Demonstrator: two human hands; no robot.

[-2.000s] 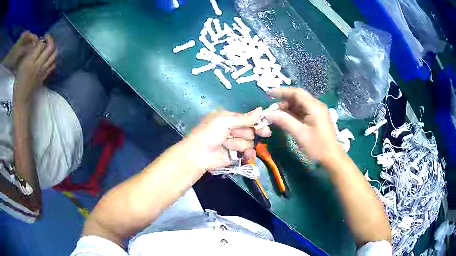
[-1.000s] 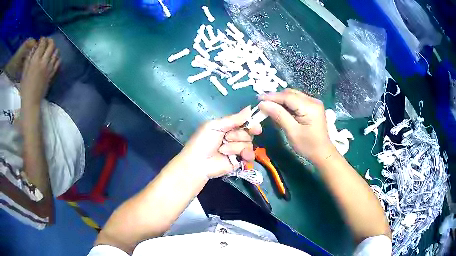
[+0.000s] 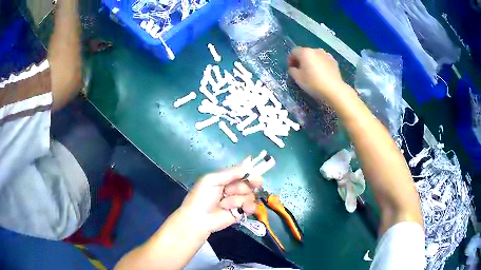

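Observation:
My left hand [image 3: 219, 198] holds a slim white plastic housing [image 3: 259, 167] with a dark spot near its end, between thumb and fingers. A bundled white cord [image 3: 253, 227] hangs below the same hand. My right hand [image 3: 315, 68] is over the clear bag with the small dark metal parts [image 3: 321, 124]; its fingers are curled down and I cannot tell if they hold a part. A loose heap of white housings [image 3: 242, 105] lies on the green bench between the hands. Pliers with orange-and-black handles [image 3: 285, 217] lie just right of my left hand.
A cloth-wrapped white piece [image 3: 343, 176] lies right of the pliers. A tangled pile of white corded pieces [image 3: 445, 205] is at the right. A blue bin [image 3: 174, 42] with corded pieces is at the top. Another person's arm [image 3: 66, 58] reaches across the left, above a red stool [image 3: 112, 205].
My right hand has left the housing and moved up to the metal parts. My left hand keeps the housing, now lower. The view has shifted, showing the blue bin. The other person's arm has moved up.

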